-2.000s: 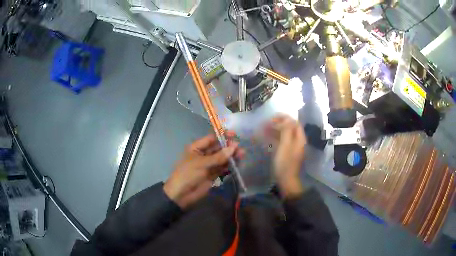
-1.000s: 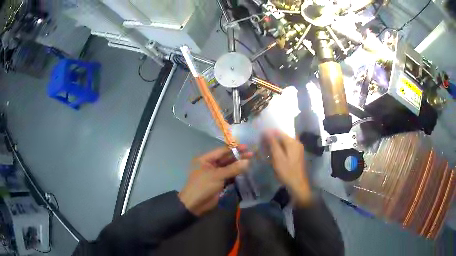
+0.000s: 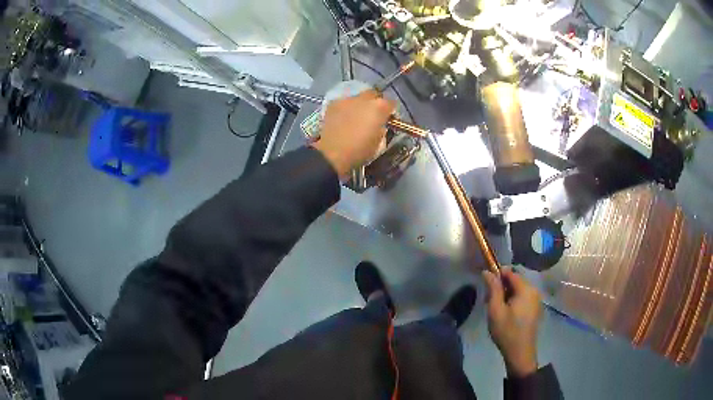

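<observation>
My left hand [image 3: 352, 129] is over the pale disc of the star-shaped rotary holder [image 3: 344, 90] and hides much of it. Its fingers are curled, and whether they grip anything is hidden. A short copper piece [image 3: 406, 127] sticks out to the right from beside those fingers. My right hand [image 3: 514, 316] is lower right, closed on the near end of a copper tube [image 3: 465, 205]. Whether this is one tube or a few together is unclear. It slants up and left, its silvery far end at the tip of the short copper piece; contact is unclear.
A tray of copper tubes [image 3: 661, 273] is at the right. A black round fan [image 3: 538, 244] and a gold-brown barrel [image 3: 508, 125] stand left of it. The bright main turret [image 3: 477, 12] is behind. A blue stool [image 3: 130, 144] stands on the floor at left.
My left hand has moved up and forward onto the rotary holder and no longer holds the tubes. My right hand has moved right and down and now holds a copper tube.
</observation>
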